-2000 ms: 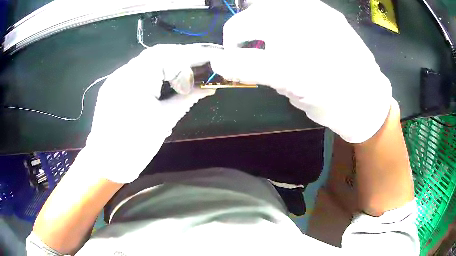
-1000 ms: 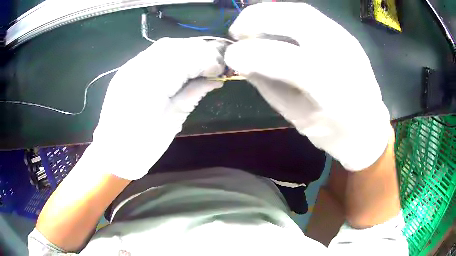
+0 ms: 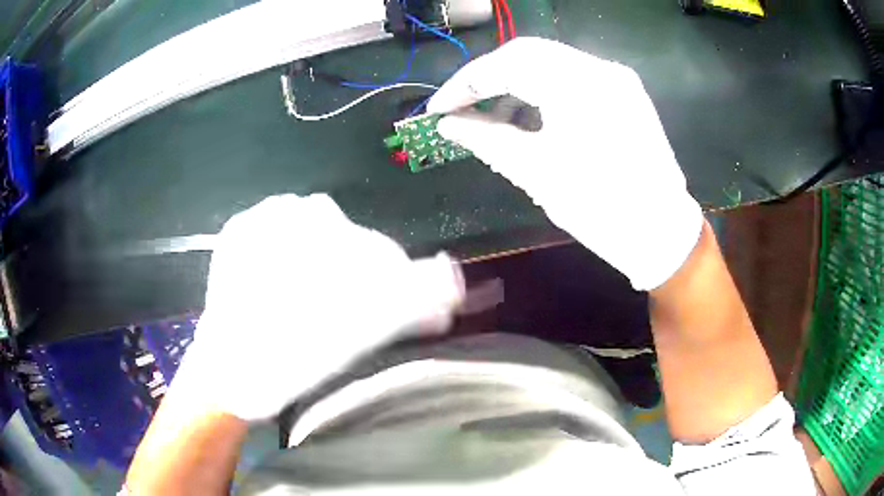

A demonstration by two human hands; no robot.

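My right hand [image 3: 582, 165], in a white glove, pinches a green circuit board [image 3: 424, 148] by its upper right part. The board's component side faces me, with a red spot at its left end. A white lead wire [image 3: 363, 100] runs from a metal stub [image 3: 288, 92] towards the board. My left hand [image 3: 320, 300], gloved and blurred, is over the bench's front edge, apart from the board; I cannot tell whether it holds anything. A blurred silvery strand [image 3: 179, 244] shows at its left.
A long white lamp body [image 3: 233, 63] lies at the back left, with blue wires [image 3: 412, 58] and red wires [image 3: 504, 21] near its black end. A blue bin [image 3: 19, 136] is at the left edge, a yellow sponge [image 3: 737, 7] at the top right, a green basket [image 3: 853, 329] at the right.
My left hand has left the board and moved down towards me. My right hand still holds the board, whose face now shows. The view has shifted, showing the red wires and more of the lamp body.
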